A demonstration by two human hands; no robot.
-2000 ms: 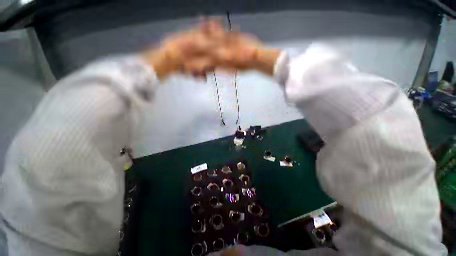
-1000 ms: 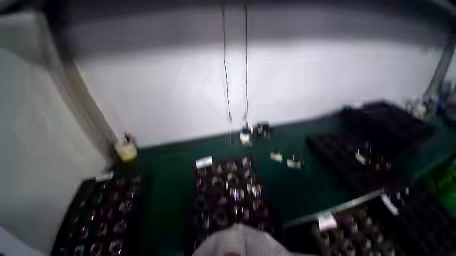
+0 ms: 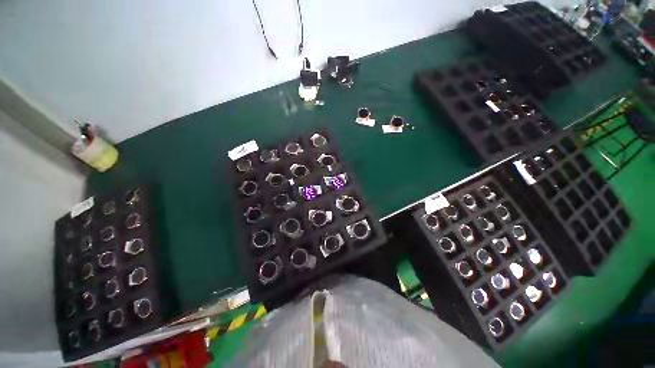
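The black foam tray (image 3: 292, 234) lies on the green mat in front of me, its pockets filled with round watch heads. Two watches in it are lit with purple-white screens, one at the middle (image 3: 309, 192) and one beside it (image 3: 336, 182); the others look dark. A white label (image 3: 243, 150) is at the tray's top left corner. Neither my left hand nor my right hand is in view. My light clothing shows at the bottom edge, close to the tray's lower edge.
A filled side tray (image 3: 118, 232) is at left, another (image 3: 465, 269) at lower right. Emptier trays (image 3: 579, 203) are farther right. Two tagged watches (image 3: 396, 123) lie behind the centre tray. A pen cup (image 3: 96, 153) and a charger (image 3: 309, 86) stand near the wall.
My two hands and sleeves, raised together in front of me two seconds ago, have left the picture. The view has tilted down and shows more of the trays and the floor.
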